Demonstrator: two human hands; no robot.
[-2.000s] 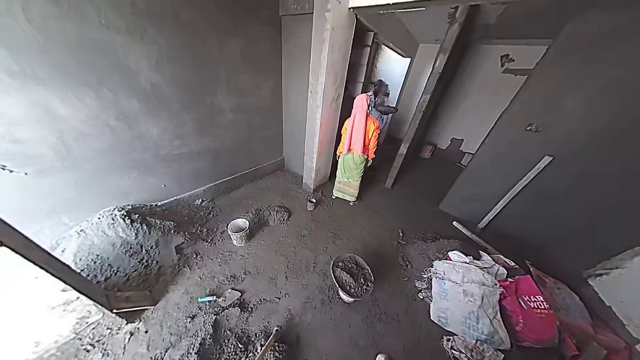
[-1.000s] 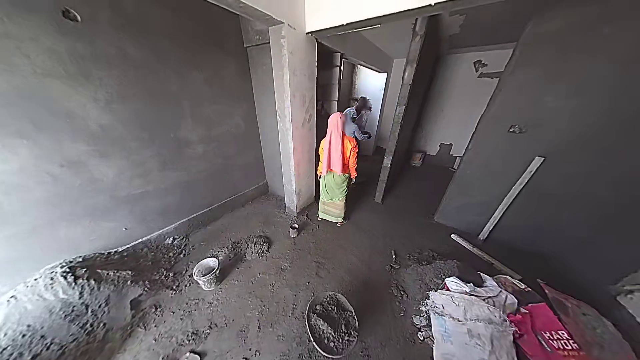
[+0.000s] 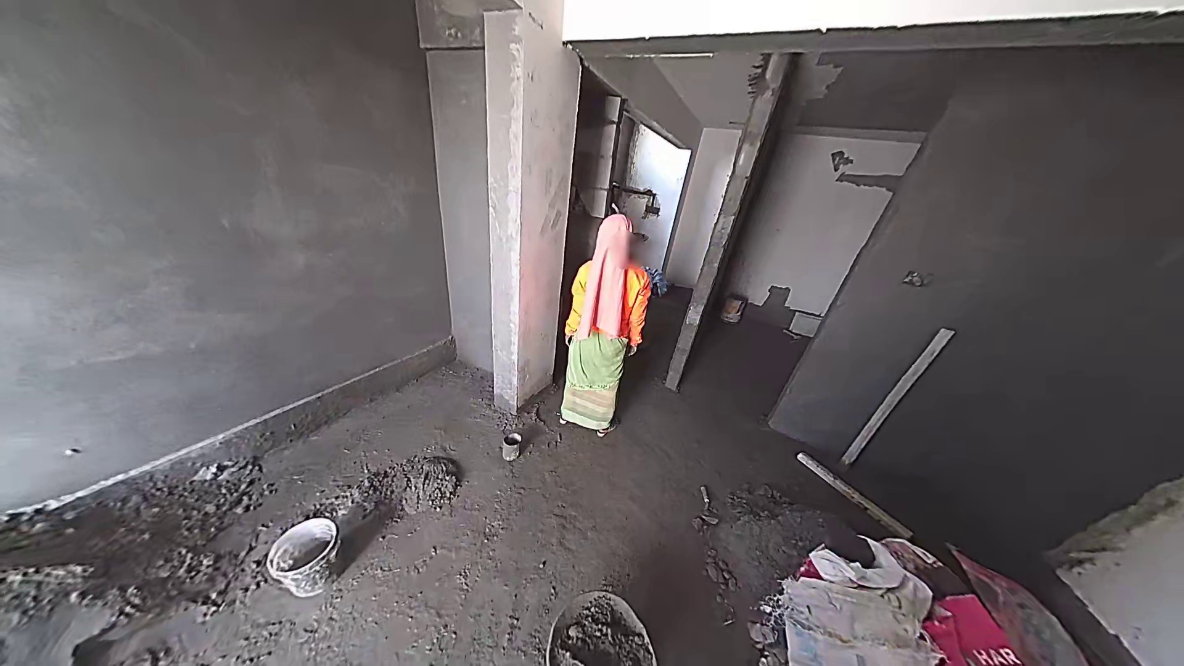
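Neither my left hand nor my right hand shows in the head view, so what they hold or touch is hidden. At the bottom edge, a round pan (image 3: 601, 631) holds dark wet mortar or a similar mix. A whitish plastic bucket (image 3: 303, 557) stands on the rough floor at the lower left. Farther off, a small container (image 3: 511, 446) stands near the foot of the concrete column (image 3: 535, 213). Woven sacks (image 3: 856, 615), one whitish and others pink and red, lie heaped at the lower right; some bear writing.
A person (image 3: 601, 324) in a pink headscarf stands beside the column, facing away. A straight board (image 3: 897, 398) leans on the right wall, and another strip (image 3: 856, 495) lies on the floor. Loose mortar (image 3: 430, 483) is heaped near the bucket. A narrow upright post (image 3: 731, 222) divides the openings.
The view has swung left and up from a second ago. The other person beyond the one in the headscarf is now mostly hidden. The bucket and the pan stay on the floor.
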